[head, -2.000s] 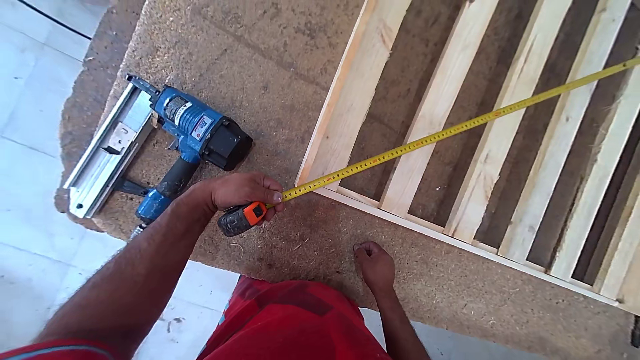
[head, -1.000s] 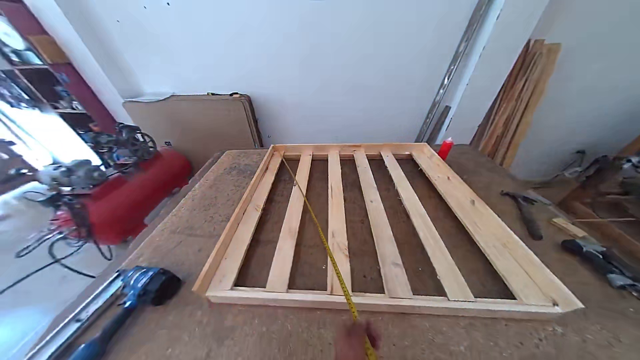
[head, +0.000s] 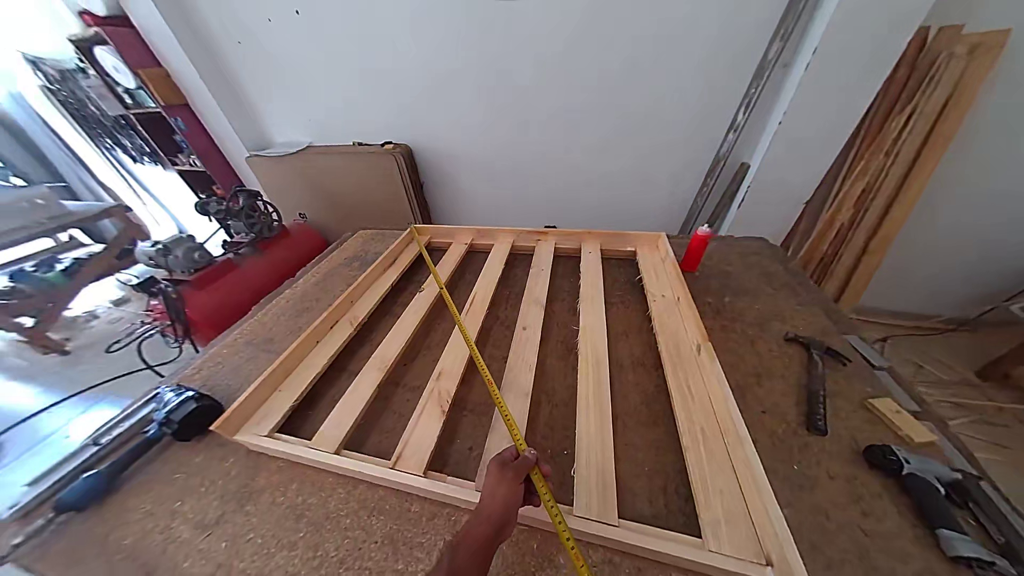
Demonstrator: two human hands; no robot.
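A yellow tape measure blade stretches diagonally over a slatted wooden frame, from its far left corner to the bottom edge of the view. Over the frame's near rail, my left hand grips the blade, thumb on top and fingers curled around it. The tape's case is out of view below. Out of sight too is my right hand. The frame lies flat on the workbench, with several pale slats running away from me between its rails.
A nail gun lies left of the frame. At right are a hammer, a wood offcut, another power tool and a red bottle. Beyond the bench's left edge stands a red air compressor; boards lean at the right wall.
The view has swung up from the bench edge to the whole frame. Two seconds ago my left hand held the tape's case beside the frame's corner; now it grips the blade over the near rail.
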